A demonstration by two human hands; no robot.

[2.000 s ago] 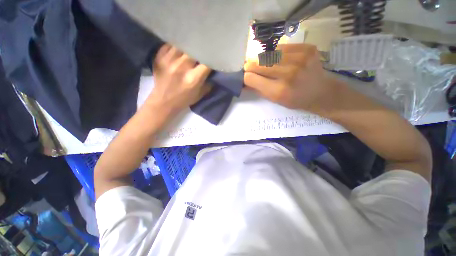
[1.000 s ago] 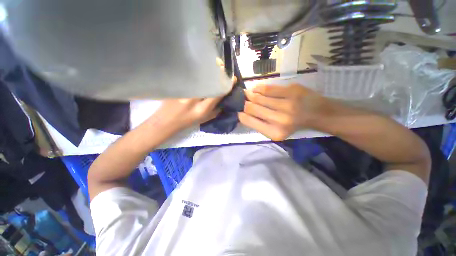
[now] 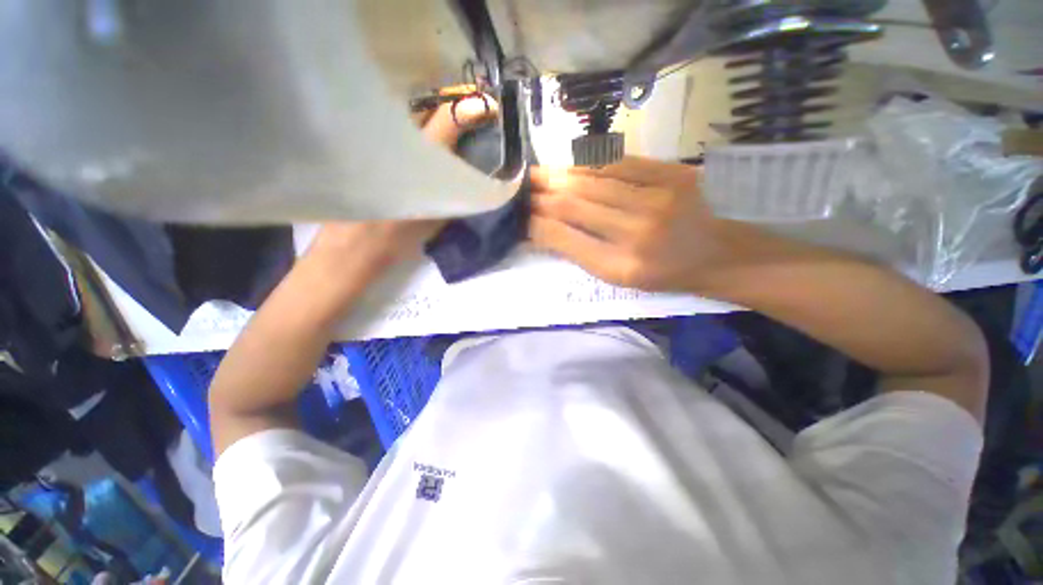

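A small folded end of dark navy cloth (image 3: pixel 478 242) lies on the white table under the sewing machine head (image 3: pixel 263 126). My right hand (image 3: pixel 623 223) holds the cloth's right edge with its fingertips, beside the bright needle area. My left hand (image 3: pixel 383 238) is mostly hidden behind the machine head; its wrist shows below the head. A fingertip shows in the gap near the needle, beside dark cloth. The left hand's grip is hidden. More dark cloth (image 3: pixel 229 274) hangs over the table's left part.
A coil spring (image 3: pixel 789 91) and a white ribbed cup (image 3: pixel 769 181) are on the machine. A crumpled clear bag (image 3: pixel 932 194) and black scissor handles (image 3: pixel 1032 229) lie at the right. Blue baskets (image 3: pixel 395 377) stand below the table's edge (image 3: pixel 515 311).
Since one second ago, my right hand and the folded cloth end have moved a little left and away from my body. My left hand has moved farther behind the machine head.
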